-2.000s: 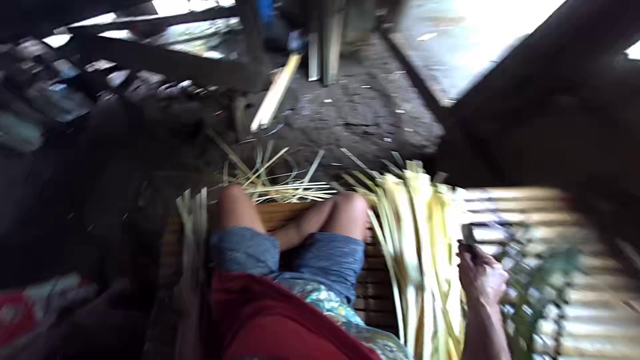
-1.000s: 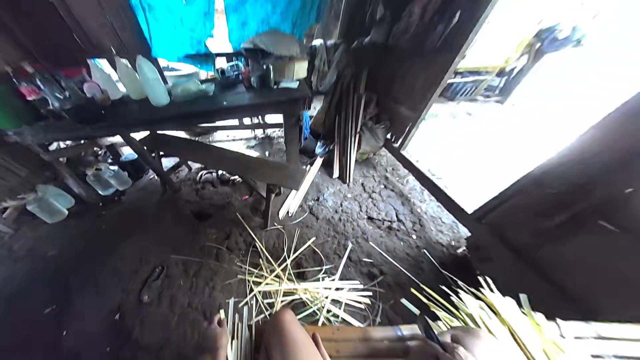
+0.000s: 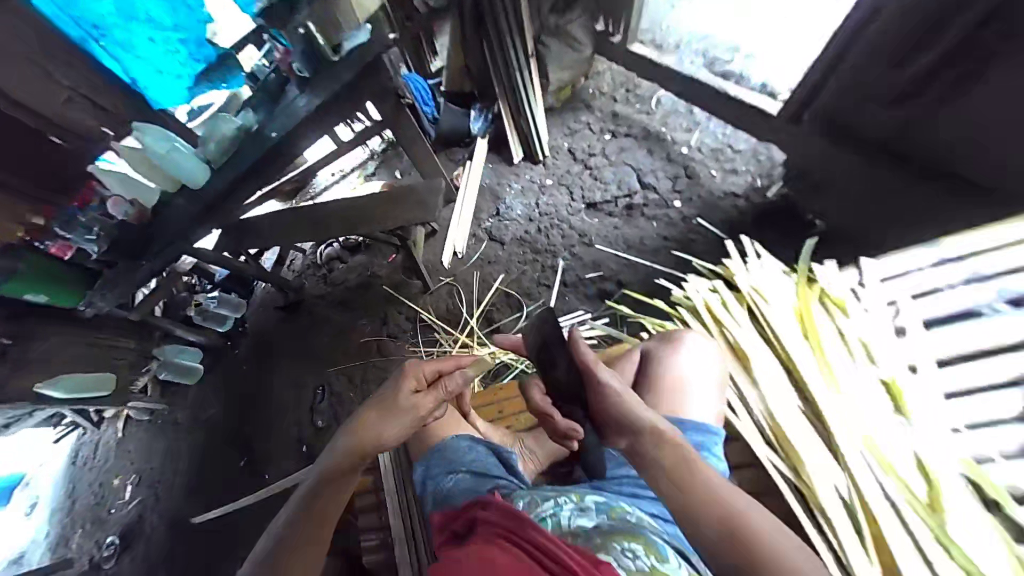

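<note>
My left hand [image 3: 420, 400] pinches the end of a pale split strip [image 3: 480, 366] between thumb and fingers, in front of my left knee. In my right hand [image 3: 596, 400] is a dark, broad-bladed knife [image 3: 556, 360], its blade pointing up and away from me and its handle low by my lap. The two hands are a short way apart. A large bundle of pale yellow-green strips [image 3: 792, 352] lies on the slatted seat beside my right leg. Thin shavings [image 3: 472, 328] are scattered on the ground beyond my knees. Darker strips [image 3: 400, 512] lie by my left thigh.
A dark wooden table [image 3: 264, 128] with plastic bottles [image 3: 168, 156] stands at the upper left. Long wooden slats [image 3: 516, 88] lean beyond it, and pale slats [image 3: 466, 200] reach the dirt floor. A doorway sill [image 3: 696, 92] lies upper right; bamboo slats [image 3: 976, 344] extend right.
My right hand has moved from the strip bundle at the right to in front of my lap, with the knife. My left hand has come up and forward, now with a strip. The view has turned.
</note>
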